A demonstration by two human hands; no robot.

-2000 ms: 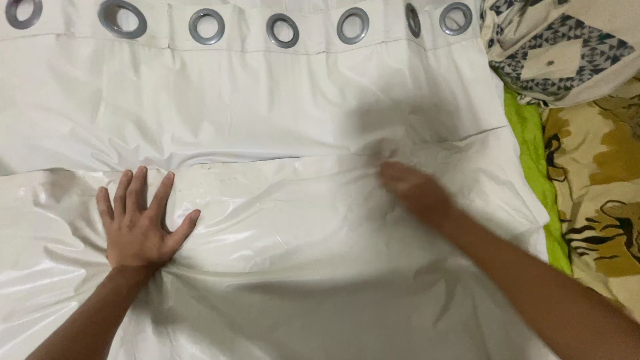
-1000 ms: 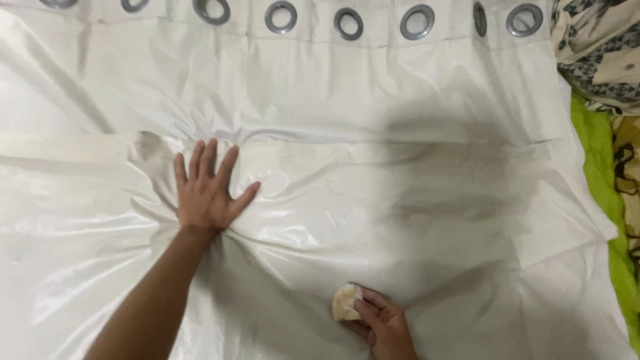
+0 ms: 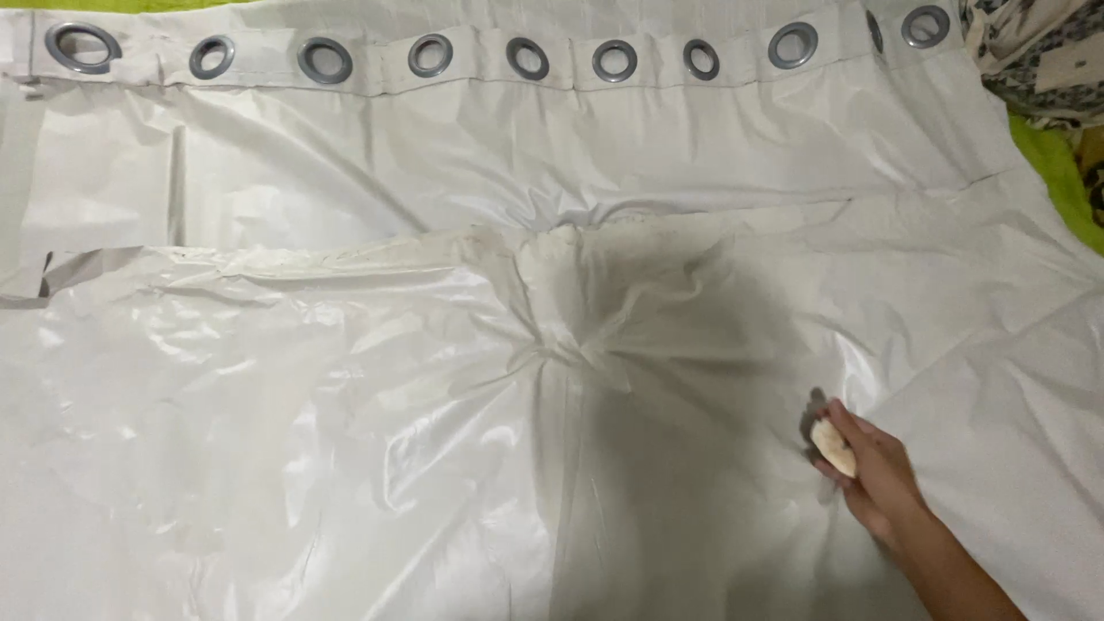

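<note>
A white, glossy eyelet curtain (image 3: 259, 431) lies spread out, with a row of grey ring eyelets (image 3: 615, 60) along its top band. At the lower right, my right hand (image 3: 875, 470) grips a small, pale, rounded pad (image 3: 834, 448) between thumb and fingers, at or just above the curtain; its exact material is unclear. The curtain's creases gather near the middle, to the left of that hand. Across the sheet runs a folded edge (image 3: 362, 259), its left end slightly lifted. My left hand is out of the view.
Bright green cloth (image 3: 1048, 164) shows past the curtain's right edge and along the top left. Bunched patterned fabric (image 3: 1048, 65) lies at the top right corner. A shadow falls over the curtain's middle.
My left hand, which was pressed flat with fingers spread on the curtain, has left the view. My right hand still holds the pad. The view has shifted, showing more of the curtain's left part.
</note>
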